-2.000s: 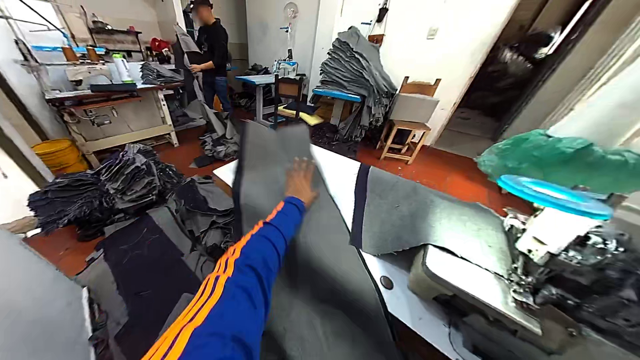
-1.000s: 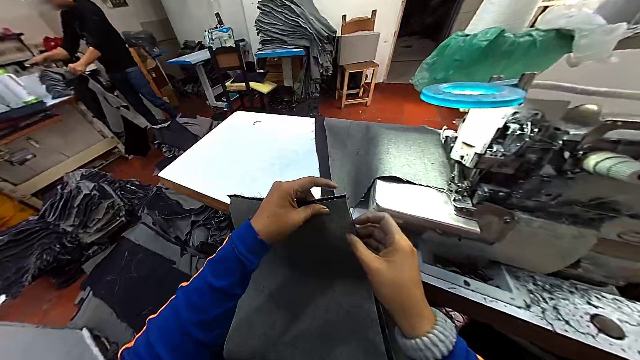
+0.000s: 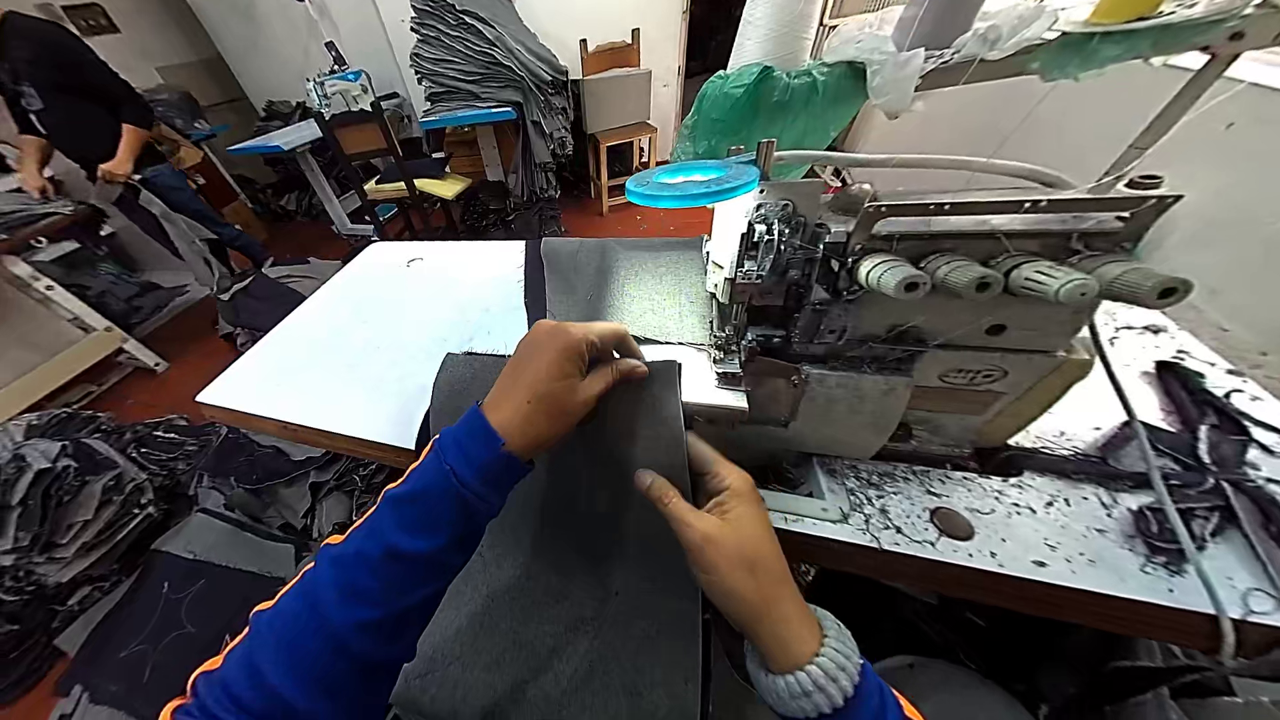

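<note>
A dark grey denim panel [image 3: 570,560] hangs toward me over the table's near edge. My left hand [image 3: 570,385] pinches its top edge between thumb and fingers. My right hand [image 3: 720,530] grips the right edge lower down, thumb on top and fingers behind the cloth. Just beyond my hands stands an overlock sewing machine [image 3: 960,290], its needle area lit by a blue ring lamp [image 3: 692,183]. Another grey denim piece [image 3: 625,285] with a dark strip along its left edge lies flat on the white tabletop [image 3: 370,310], reaching up to the machine's needle area.
Heaps of denim pieces [image 3: 90,510] lie at the lower left. Lint and dark scraps [image 3: 1190,500] cover the machine table [image 3: 1000,530] at right. Behind are a wooden chair [image 3: 365,140], a tall fabric stack [image 3: 490,60] and, at left, a person [image 3: 75,90] handling cloth.
Two seconds ago one hand lay flat on the panel; now both hands hold it near the machine. The view has swung right.
</note>
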